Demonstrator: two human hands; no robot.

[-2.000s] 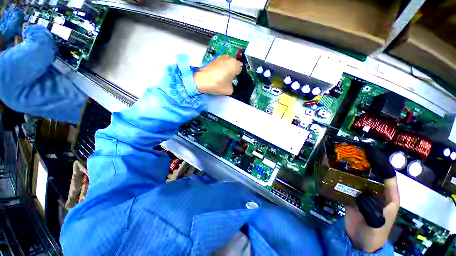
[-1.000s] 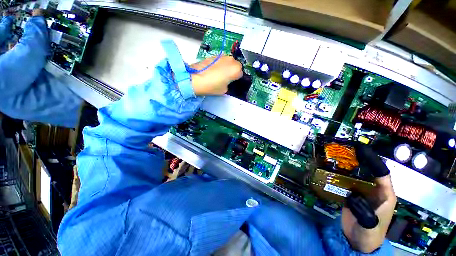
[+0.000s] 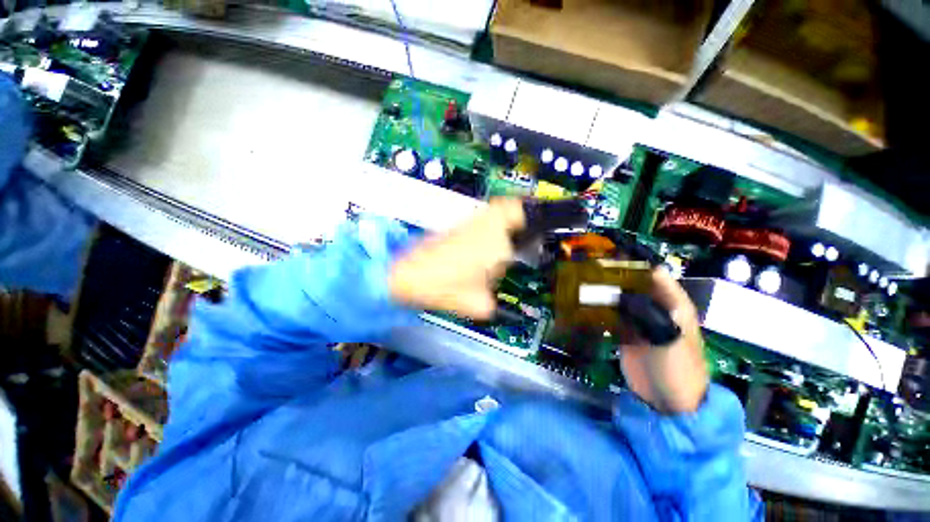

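Observation:
The transformer [image 3: 586, 296], a brownish yellow-taped block with orange winding and a white label, is held above the near part of a green circuit board [image 3: 385, 143]. My right hand [image 3: 663, 347], with black finger cots, grips its right side. My left hand [image 3: 464, 260], blurred, is at its upper left with dark-covered fingertips; whether it touches the block is unclear. The board has a long white heatsink [image 3: 403, 196], round capacitors and a yellow patch partly behind my fingers.
Another board to the right carries red toroidal coils [image 3: 695, 224] and a white heatsink [image 3: 795, 326]. Brown boxes [image 3: 602, 46] stand beyond the conveyor rail [image 3: 306, 46]. Pulp trays [image 3: 107, 433] are at lower left. Another person's blue sleeve [image 3: 41, 235] is at far left.
My left hand has left the board's upper left, uncovering two capacitors there, and moved right beside the transformer. My right hand has moved left and up with the transformer. The view has shifted.

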